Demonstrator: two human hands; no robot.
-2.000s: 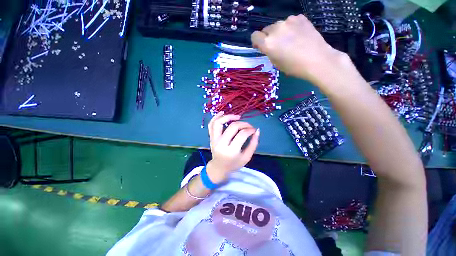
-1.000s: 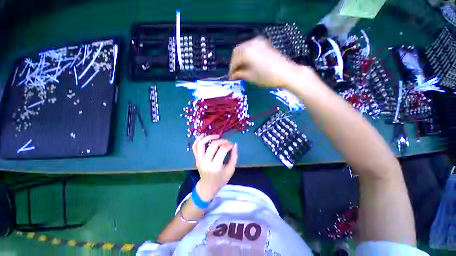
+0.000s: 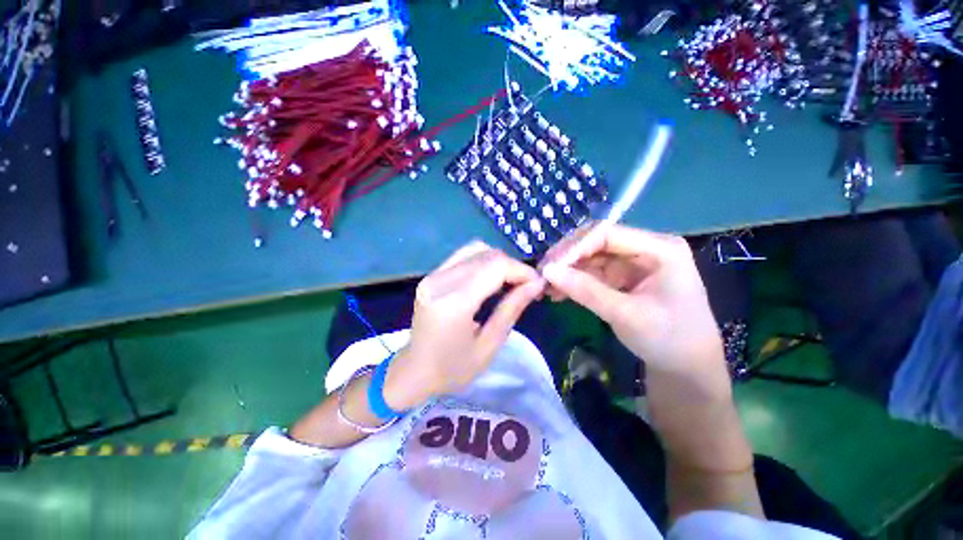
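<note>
The dark circuit board panel (image 3: 528, 174) lies tilted on the bench, with rows of silver and white parts. My right hand (image 3: 634, 290) pinches a white flat cable (image 3: 642, 174), whose free end sticks up past the panel's right side. My left hand (image 3: 459, 316) has thumb and forefinger together at the panel's near corner, touching my right fingertips. The fingers hide the cable's lower end and whatever my left hand grips.
A pile of red leads (image 3: 327, 132) lies left of the panel, with a flat cable stack (image 3: 306, 37) behind it. Loose flat cables (image 3: 560, 42) lie beyond the panel. A narrow board strip (image 3: 148, 121) and slim dark tools (image 3: 118, 185) are at left. More red leads (image 3: 739, 63) are at right.
My right hand has come down from the flat cable stack to the panel's near corner and now holds a flat cable. My left hand has moved right from the red pile to meet it.
</note>
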